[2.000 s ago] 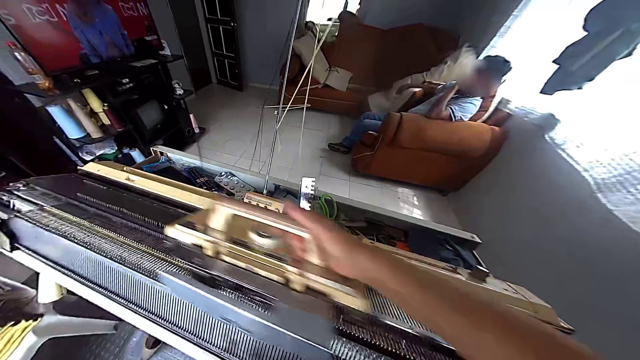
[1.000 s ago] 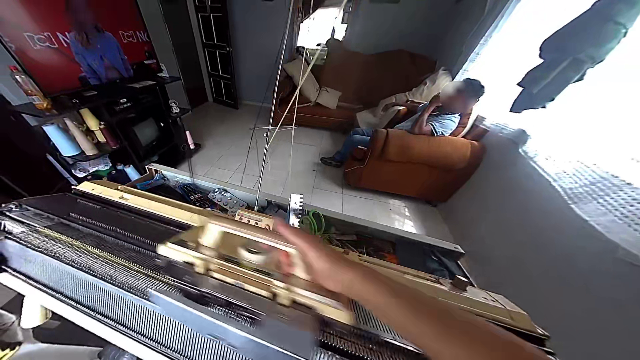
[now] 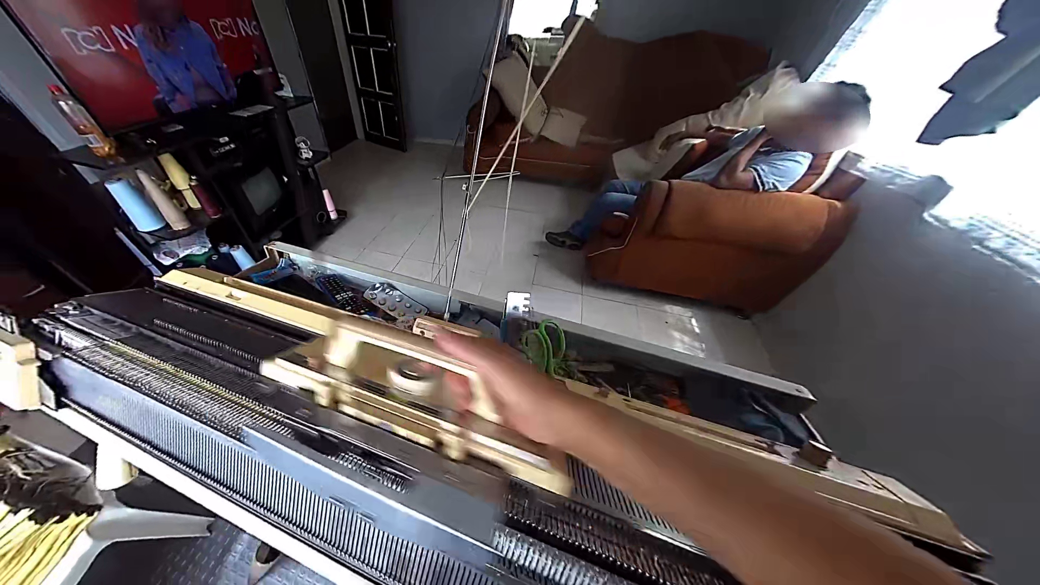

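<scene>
My right hand grips the handle of the cream carriage of a knitting machine, its arm reaching in from the lower right; hand and carriage are blurred. A round dial shows on the carriage, under the handle. The carriage sits across the needle bed, whose rows of metal needles run on both sides of it. Yellowish yarn lies along the needles at the left. A thin metal yarn mast stands behind the carriage. My left hand is out of view.
Behind the bed, a long tray holds green-handled scissors, a remote control and a blister pack. A white chair with yellow material stands lower left. Beyond, a person sits on an orange armchair; yarn cones stand on a shelf.
</scene>
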